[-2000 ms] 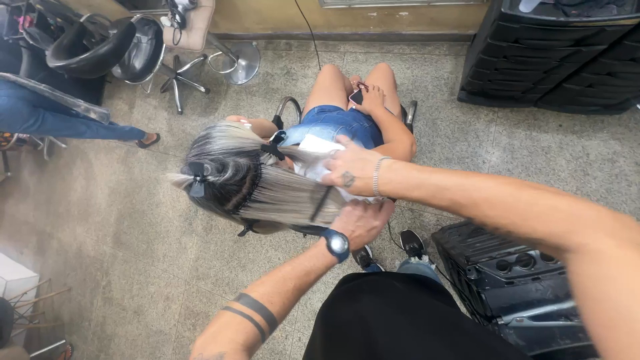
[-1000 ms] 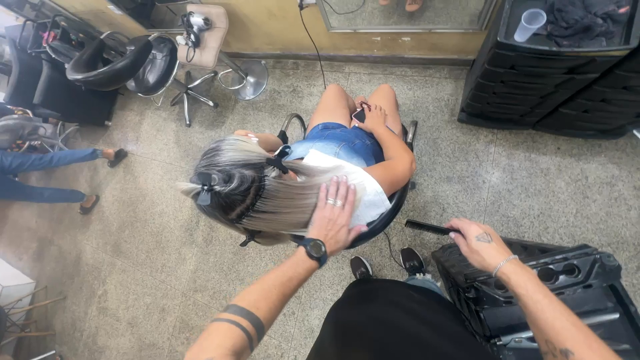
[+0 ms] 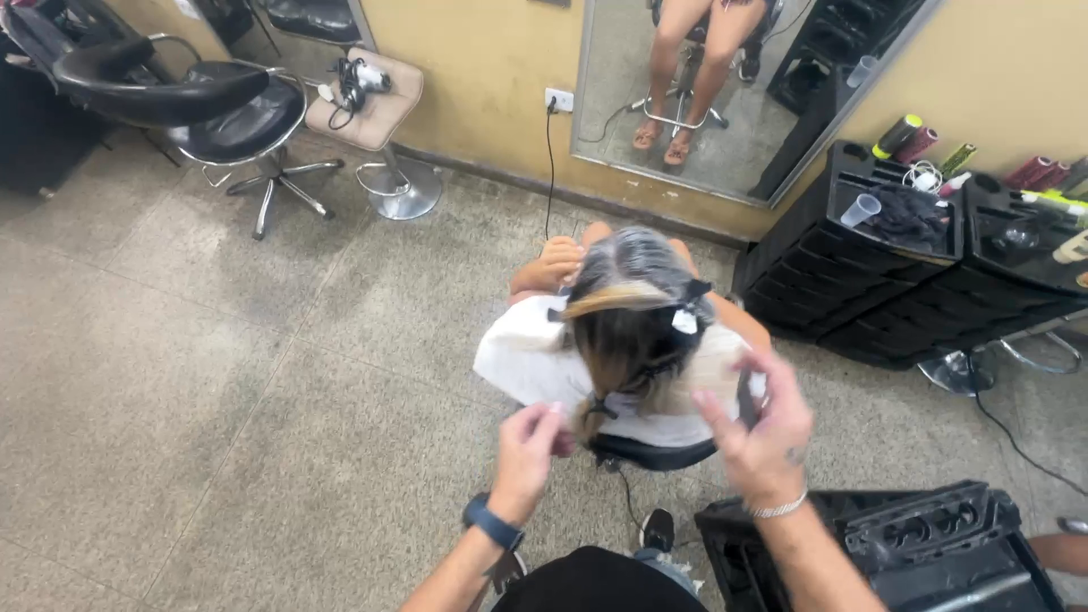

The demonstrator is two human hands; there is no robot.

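Observation:
A seated person's hair point(image 3: 625, 340), dark and grey-blond, is parted and held by dark clips point(image 3: 697, 293), with a tied lock point(image 3: 599, 408) low on the near side. A white towel point(image 3: 531, 361) covers the shoulders. My left hand point(image 3: 531, 450) is near the tied lock, thumb and fingertips pinched together; I see nothing between them. At the right of the hair, my right hand point(image 3: 765, 425) has its thumb and fingers spread around a dark comb point(image 3: 748, 391), blurred and partly hidden. Whether the comb touches the hair is unclear.
A black trolley point(image 3: 875, 544) stands close at my right. Black drawer carts point(image 3: 837, 297) with brushes are at the back right. Behind the person a mirror point(image 3: 714, 93) leans on the wall; a stool point(image 3: 374, 93) holding a hair dryer point(image 3: 371, 76) and a black salon chair point(image 3: 238, 110) stand back left.
The view has turned a lot. My left hand has come off the light hair it lay on. My right hand, with the comb, has moved from over the trolley to beside the hair.

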